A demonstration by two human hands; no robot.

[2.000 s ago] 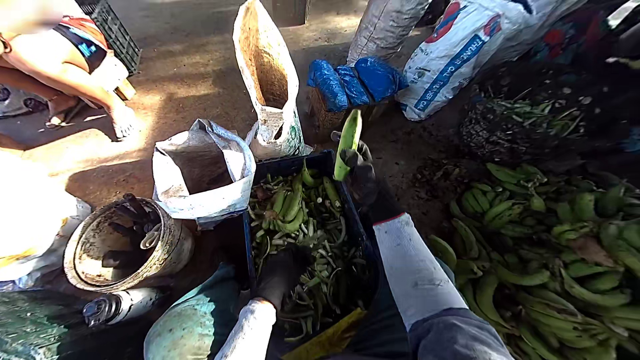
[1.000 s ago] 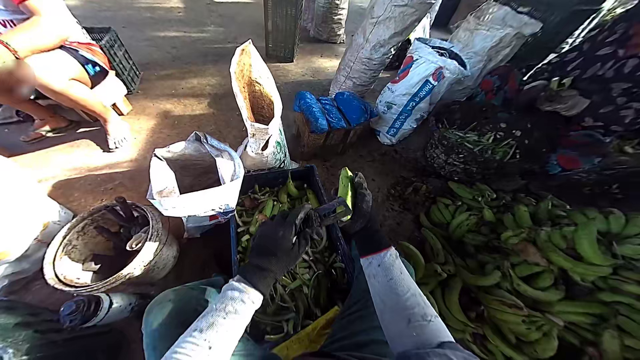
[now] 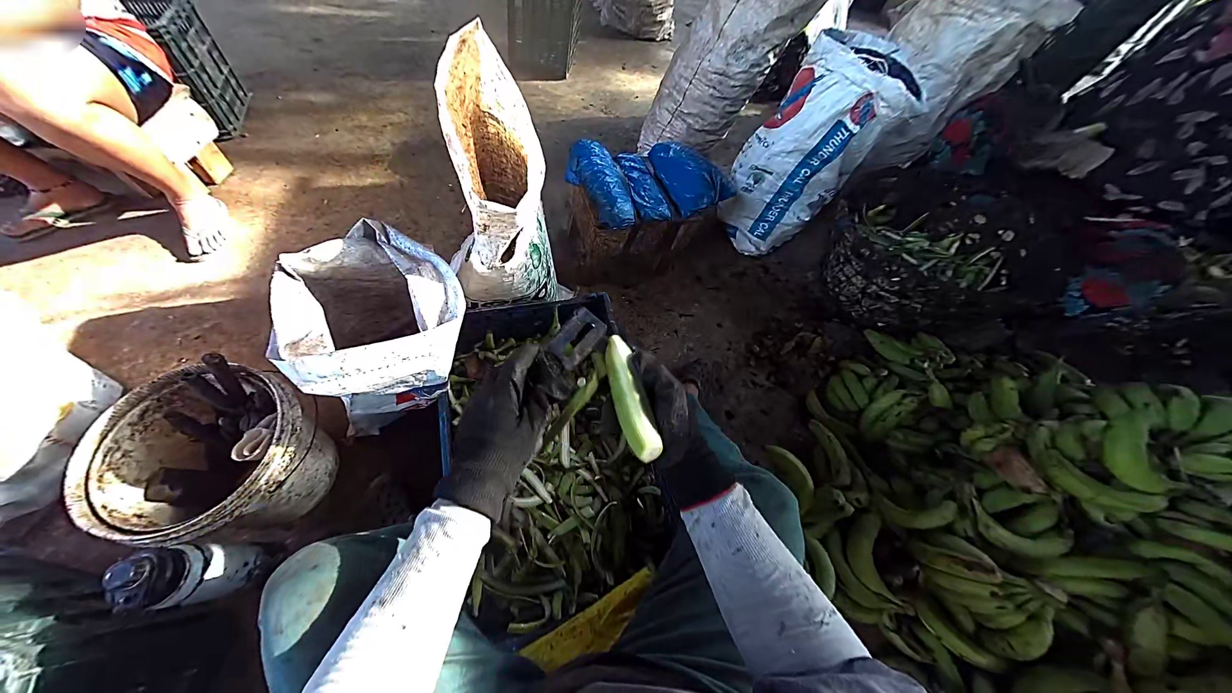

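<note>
My left hand [image 3: 505, 419], in a dark glove, grips a peeler-like tool [image 3: 577, 339] with a flat, slotted head. In my right hand [image 3: 674, 414], also gloved, is a pale, peeled green plantain [image 3: 631, 399], tilted with its lower end toward me. A strip of green peel [image 3: 580, 397] hangs between the tool and the plantain. Both hands are over a blue plastic crate [image 3: 445, 433] between my knees, which holds many green peels [image 3: 558, 520]. The fingers of my right hand are partly hidden behind the plantain.
Green plantains [image 3: 962, 539] are heaped at right. At left stand a dirty bucket [image 3: 308, 462] with dark items, a bottle [image 3: 217, 573] and an open white sack [image 3: 366, 361]. Beyond the crate are a taller sack [image 3: 510, 241] and blue bundles [image 3: 640, 183] on a wooden stool. A person's legs [image 3: 125, 144] are at upper left.
Two seconds ago my left hand was down in the peels and my right hand held the plantain up. Both hands have since come together over the crate, and more pale flesh shows now.
</note>
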